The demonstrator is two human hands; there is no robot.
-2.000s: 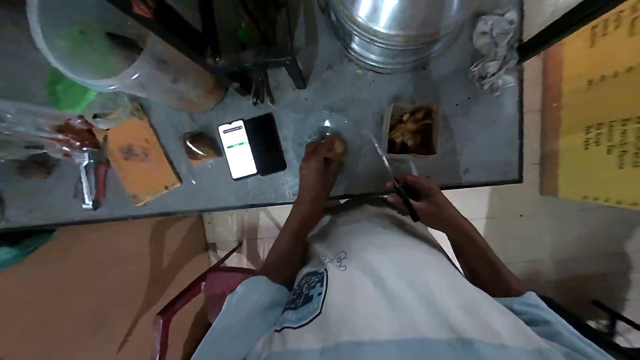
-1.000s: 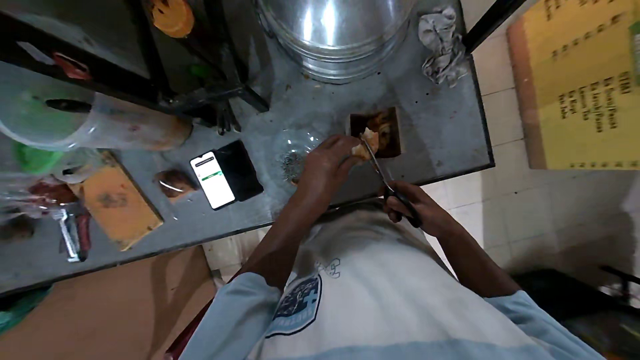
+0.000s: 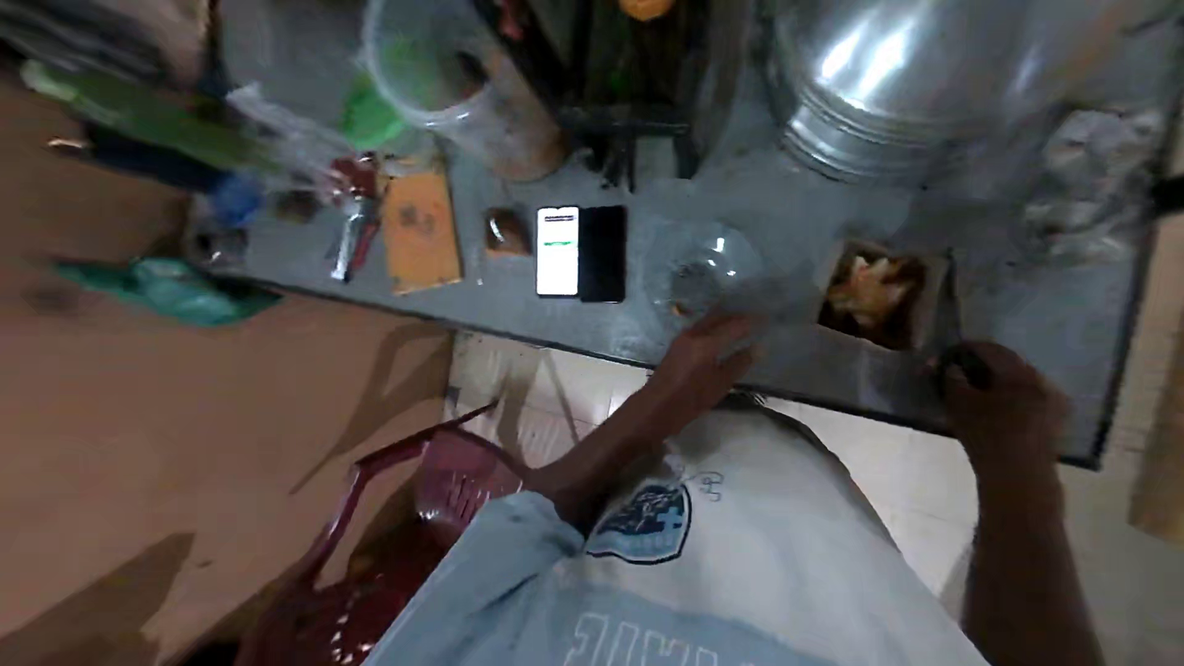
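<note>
My left hand (image 3: 708, 361) rests near the table edge with its fingers apart and nothing visible in it, just below a clear plastic bag or dish (image 3: 708, 264) that has a small brown bit at its lower edge. My right hand (image 3: 999, 384) is closed on the dark handles of scissors (image 3: 953, 305), whose blurred blades point up beside a square paper box (image 3: 837, 324). Pieces of browned food (image 3: 869, 291) lie inside the box. Both hands are blurred.
A phone with a lit screen (image 3: 558, 252) lies left of the clear plastic, beside a small brown packet (image 3: 507, 231) and an orange board (image 3: 421, 231). A large metal pot (image 3: 869, 102) and crumpled paper (image 3: 1096, 166) stand behind. A red plastic chair (image 3: 462, 476) is below left.
My left hand has moved left, away from the box, and the food piece it held at the scissors is out of it. The scissors have moved off that piece to the box's right side.
</note>
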